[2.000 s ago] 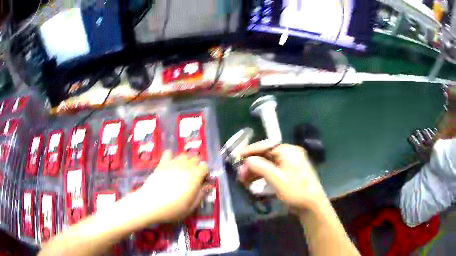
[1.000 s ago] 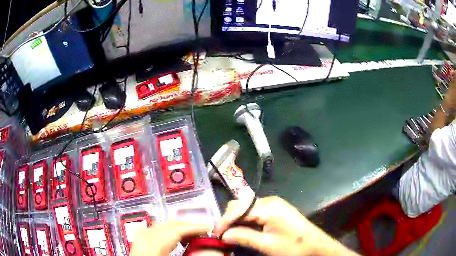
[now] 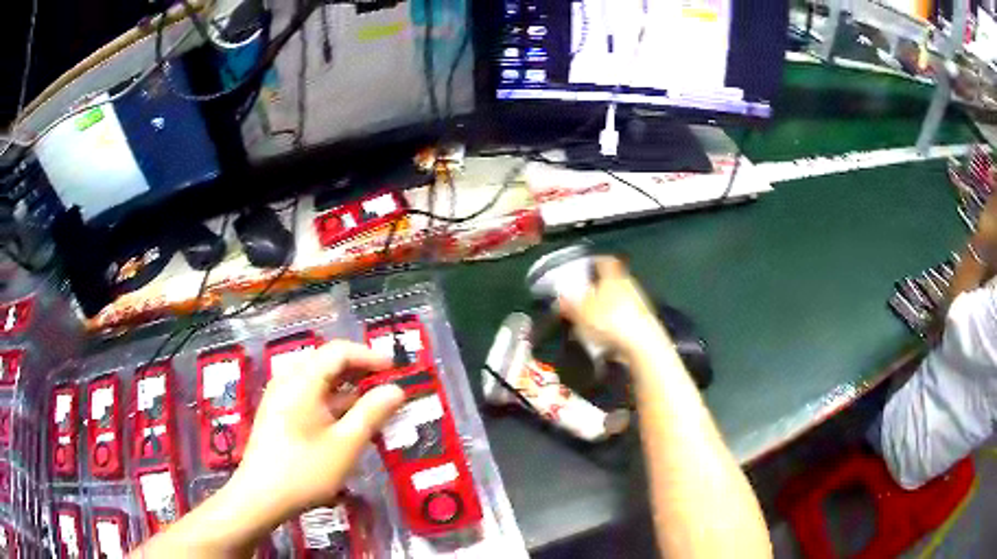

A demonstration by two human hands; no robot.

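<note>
A red handheld device (image 3: 437, 464) lies slightly tilted in the right column of the clear tray (image 3: 497, 480), its top end against another red device (image 3: 399, 333) above it. My left hand (image 3: 317, 420) is over the tray with thumb and fingers apart, the thumb at the lower device's upper left edge; I cannot tell if it touches. My right hand (image 3: 612, 317) is closed round the grip of the upper white-grey barcode scanner (image 3: 560, 271), hiding most of its handle. A second scanner (image 3: 547, 393) lies on the green bench just right of the tray.
A black mouse (image 3: 687, 355) lies behind my right forearm. A spare red device (image 3: 361, 216) and more mice (image 3: 262, 238) lie on the ledge below the monitors (image 3: 645, 55). Stacked trays (image 3: 16, 382) stand at far left. A person's sleeve (image 3: 946, 382) and a red stool (image 3: 875, 497) are at right.
My hands have parted from the red device at the lower middle. My right hand has moved up and taken the upper scanner. A red device now lies in the tray's right column.
</note>
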